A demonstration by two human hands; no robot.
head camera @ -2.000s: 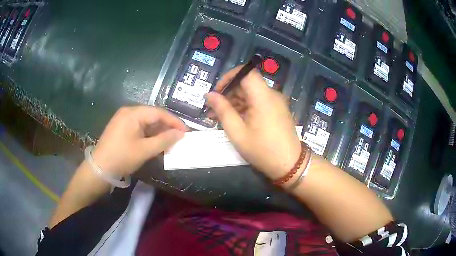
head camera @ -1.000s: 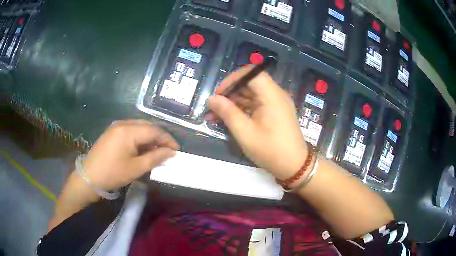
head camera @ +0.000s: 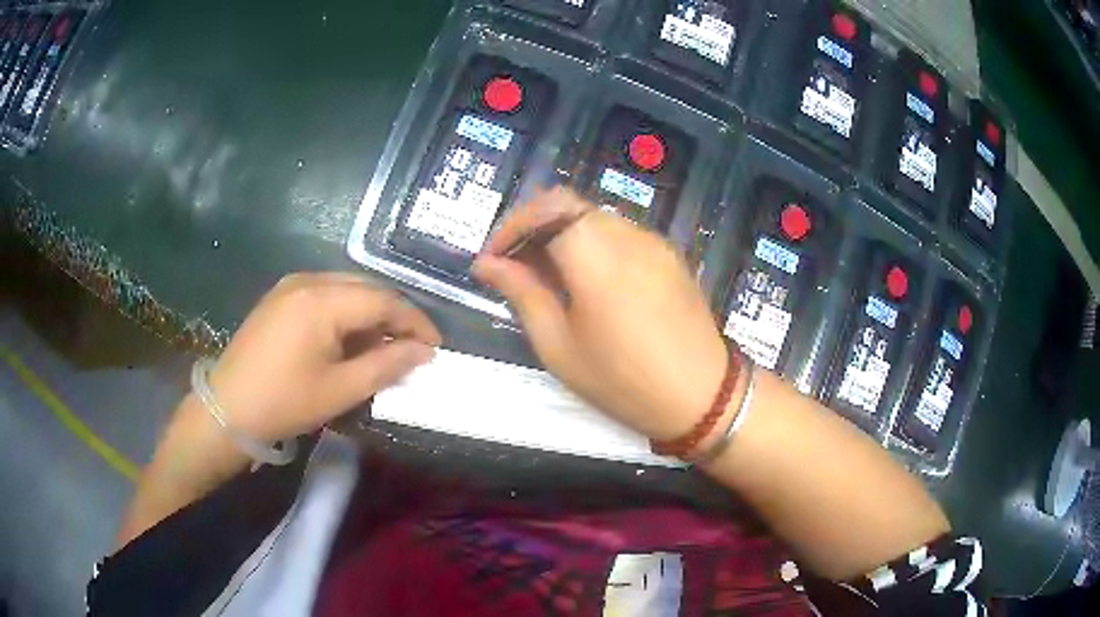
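Observation:
My left hand (head camera: 326,356) pinches the left end of a white paper strip (head camera: 507,404) below the tray's near edge. My right hand (head camera: 609,307) is closed with thumb and index finger together over the near edge of the clear tray (head camera: 398,271). A dark sliver of the tweezers (head camera: 549,229) shows between its fingers; the tip is hard to see. The nearest-left black device (head camera: 464,169) lies in its pocket with a red dot, a blue label and a white label. The second device (head camera: 639,157) is partly hidden by my right hand.
More labelled black devices (head camera: 772,271) fill the tray's two rows. Another tray (head camera: 36,72) is at the far left on the dark-green bench (head camera: 241,145). A round white object (head camera: 1070,468) stands at the right edge. A pale slab (head camera: 929,30) lies beyond the tray.
The strip dropped from the tray's edge toward my body, then rose slightly with my left hand. The tweezers have turned in my right hand and show much less. The view shifted slightly.

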